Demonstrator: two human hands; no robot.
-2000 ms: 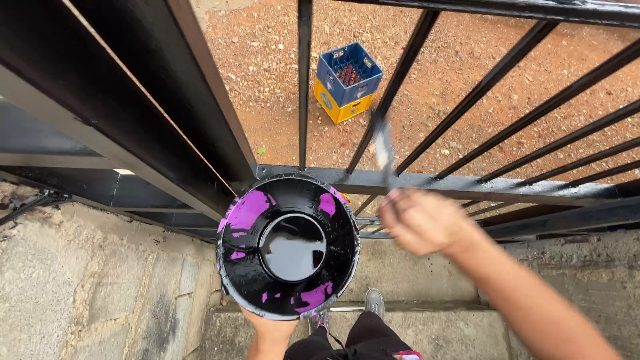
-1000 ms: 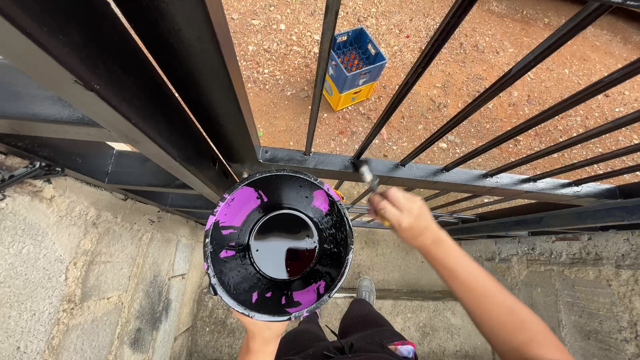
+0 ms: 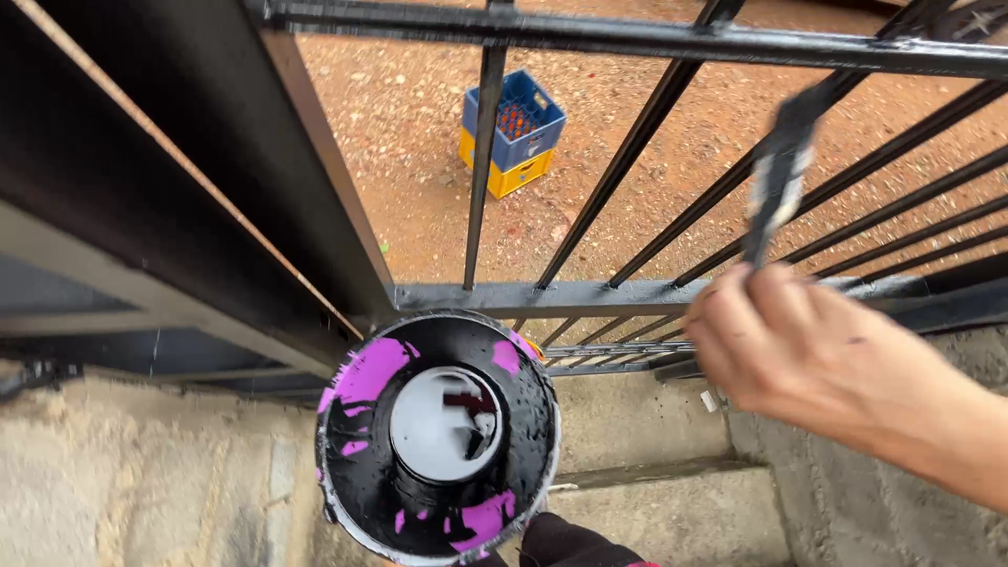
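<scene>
My right hand (image 3: 776, 339) grips the handle of a paintbrush (image 3: 780, 173), blurred and coated in black, whose head is up over a slanted bar at the upper right. Below the lower rail of the black metal railing (image 3: 583, 298) is a purple paint bucket (image 3: 480, 520), its inside smeared black, with a round pool of glossy black paint (image 3: 433, 425) at its centre. My left hand is almost wholly hidden under the bucket; only a sliver of skin (image 3: 387, 562) shows at its bottom edge.
Beyond the bars, a blue plastic crate (image 3: 531, 150) stands on a yellow crate (image 3: 516, 177) on reddish gravel. A black metal post (image 3: 331, 157) rises at left. Concrete steps (image 3: 669, 512) lie below, between rough masonry walls (image 3: 142, 480).
My right hand has raised the brush from the lower rail, where it was a second ago, to a bar near the top rail. The bucket stays held at the lower middle.
</scene>
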